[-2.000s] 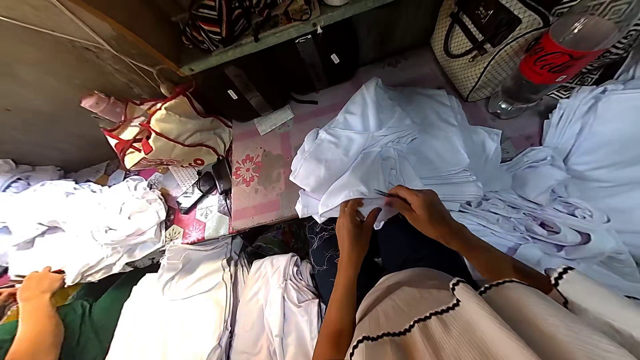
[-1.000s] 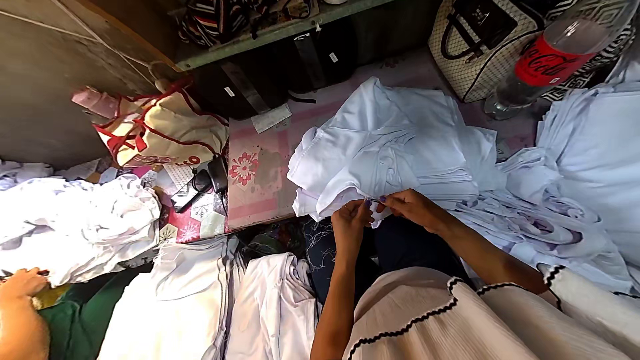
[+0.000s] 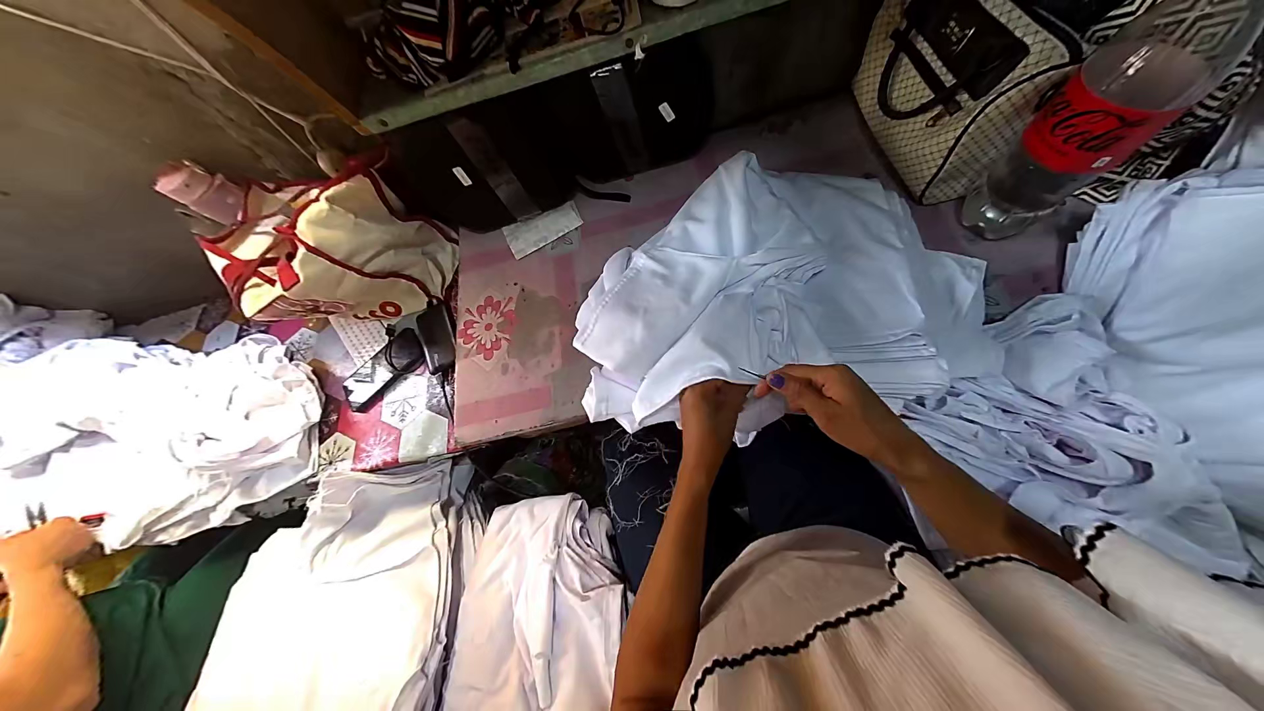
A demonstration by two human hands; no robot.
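A white garment (image 3: 691, 306) lies bunched at the front of a stack of folded white cloth (image 3: 879, 286) on the pink flowered table. My left hand (image 3: 713, 407) grips the garment's hem at the table's front edge. Close beside it, my right hand (image 3: 825, 395) pinches a small, thin, pointed metal tool (image 3: 752, 374) whose tip lies over the cloth; its kind cannot be told. Loose white cloth pieces (image 3: 1057, 434) are heaped to the right of my right forearm.
A Coca-Cola bottle (image 3: 1096, 128) and a checked handbag (image 3: 958, 89) stand at the back right. At left are a cream bag with red trim (image 3: 336, 247), piled white cloth (image 3: 158, 425) and a co-worker's hand (image 3: 49, 553) with a tool. Folded garments (image 3: 326, 592) lie left of my lap.
My hands remain at the garment's hem, with small shifts of the fingers. The thin tool's tip shows now, but not clearly one second ago. The co-worker's hand has moved.
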